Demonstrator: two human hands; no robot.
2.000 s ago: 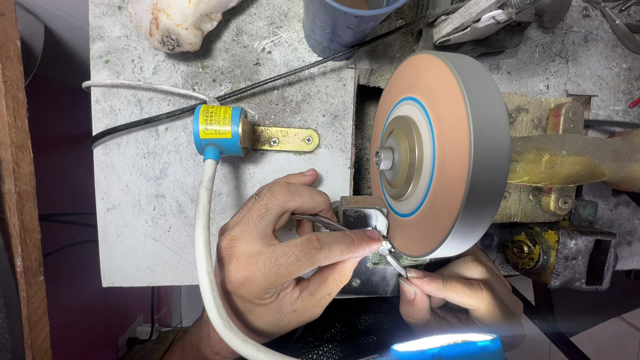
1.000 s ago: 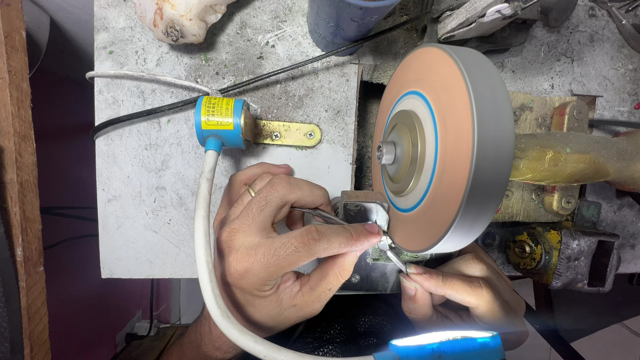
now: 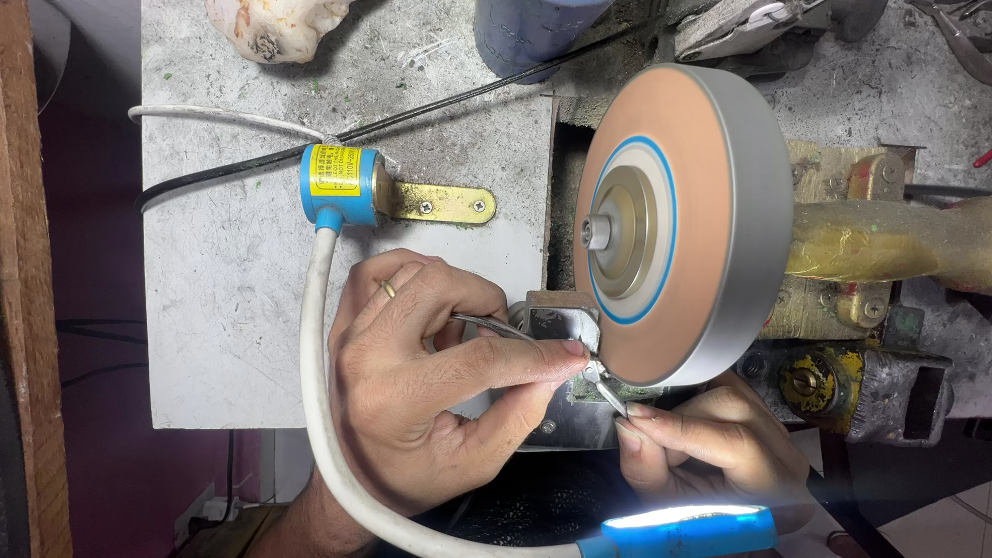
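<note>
A grinding wheel (image 3: 659,232) with a blurred rim and an orange-brown face stands on its shaft at the centre right. My left hand (image 3: 442,372), with a ring on one finger, grips a thin metal tool (image 3: 500,325) and pinches near its tip beside the wheel's lower edge. My right hand (image 3: 713,442) holds the end of a small slim metal piece (image 3: 611,395) between thumb and fingertips. That piece slants up to my left fingertips over the small metal rest (image 3: 564,322). Whether it touches the wheel is hard to tell.
A blue lamp head (image 3: 690,531) glows below my right hand; its white gooseneck (image 3: 318,372) curves left of my left hand from a blue base (image 3: 337,186). Behind are a black cable (image 3: 457,101), a blue container (image 3: 527,35) and a pale lump (image 3: 279,27). A metal fixture (image 3: 860,387) sits right.
</note>
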